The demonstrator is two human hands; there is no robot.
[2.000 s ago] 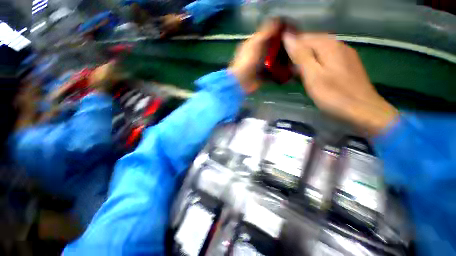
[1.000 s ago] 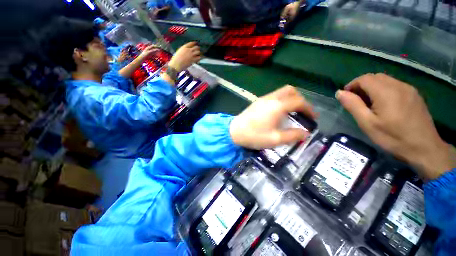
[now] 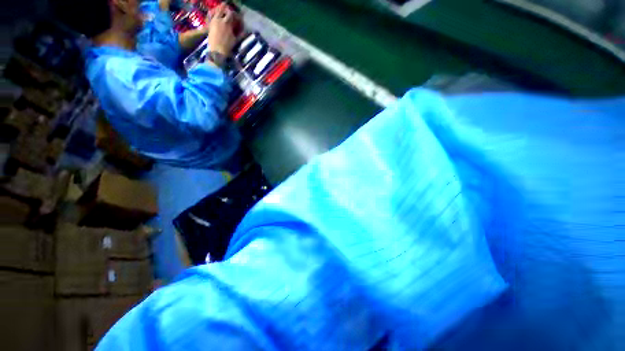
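Neither of my hands is in view. My blue sleeves cover the middle and right of the picture and hide what lies under them. A small strip of clear plastic (image 3: 473,83) shows above the sleeve. No phone of mine can be seen. A tray with red pieces and white-labelled phones (image 3: 257,86) lies at the upper left on the bench, in front of a co-worker.
A co-worker in a blue smock (image 3: 147,99) works at the upper left. The green conveyor (image 3: 342,41) with a pale edge runs across the top. A black-lined carton (image 3: 219,216) stands below the bench. Brown cartons (image 3: 89,253) are stacked at the left on a blue floor.
The view has swung, and my hands and the clear tray of phones have gone out of sight. My sleeves now fill the front. The red covers on the belt are also out of view.
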